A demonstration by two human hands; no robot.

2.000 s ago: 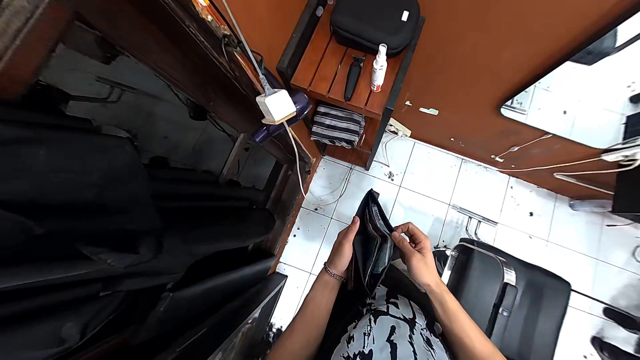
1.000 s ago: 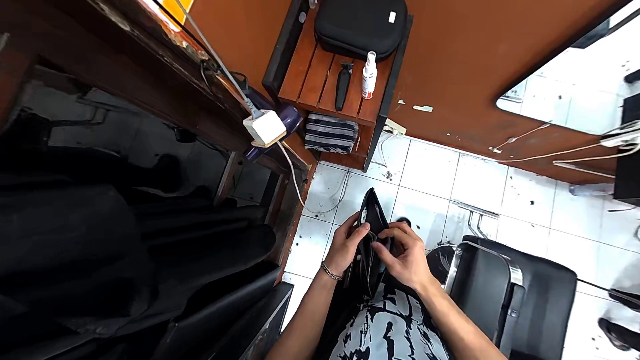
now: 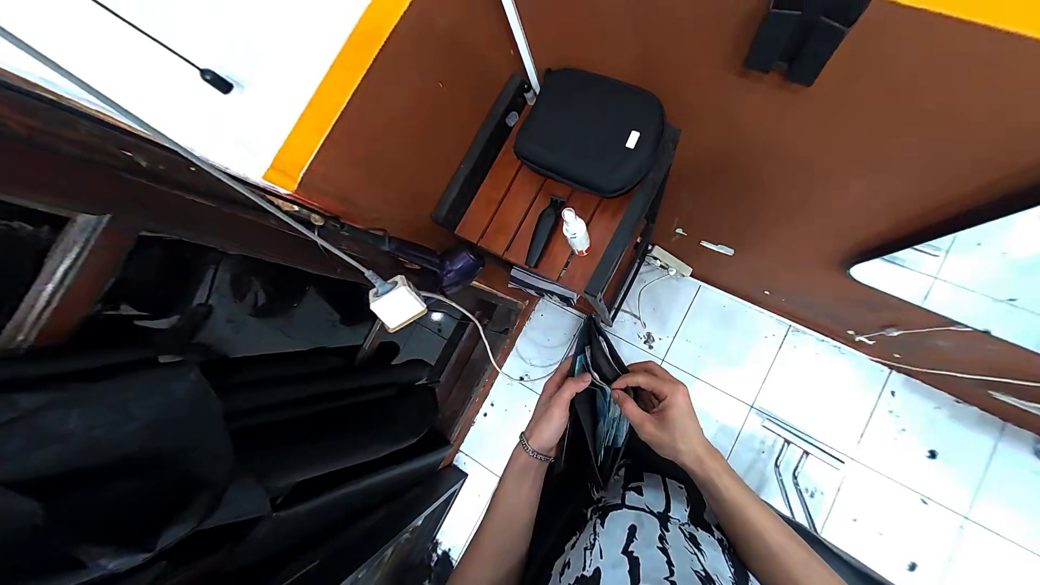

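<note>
A black bag or wallet (image 3: 587, 439) with its top parted is held upright in front of my patterned shirt. My left hand (image 3: 554, 410), with a bracelet at the wrist, grips its left side, the thumb over the edge. With thumb and fingertips, my right hand (image 3: 660, 409) pinches something at the right side of the opening, too small to tell. Bluish papers, possibly banknotes (image 3: 611, 418), show inside between the hands. Beyond them, a slatted wooden shelf (image 3: 497, 213) bears a black zip case (image 3: 591, 130), a black hair trimmer (image 3: 546, 231) and a white spray bottle (image 3: 576, 232).
A white power adapter or socket block (image 3: 397, 304) hangs on a cable at the left, beside a purple hair dryer (image 3: 460, 268). Black cloths or capes (image 3: 106, 455) fill the lower left. A mirror (image 3: 967, 272) leans at the right wall, above white floor tiles (image 3: 731, 341).
The bag's opening now shows bluish papers between my hands. My right hand stays at the bag's right side. The view has tilted up, bringing more of the wall in.
</note>
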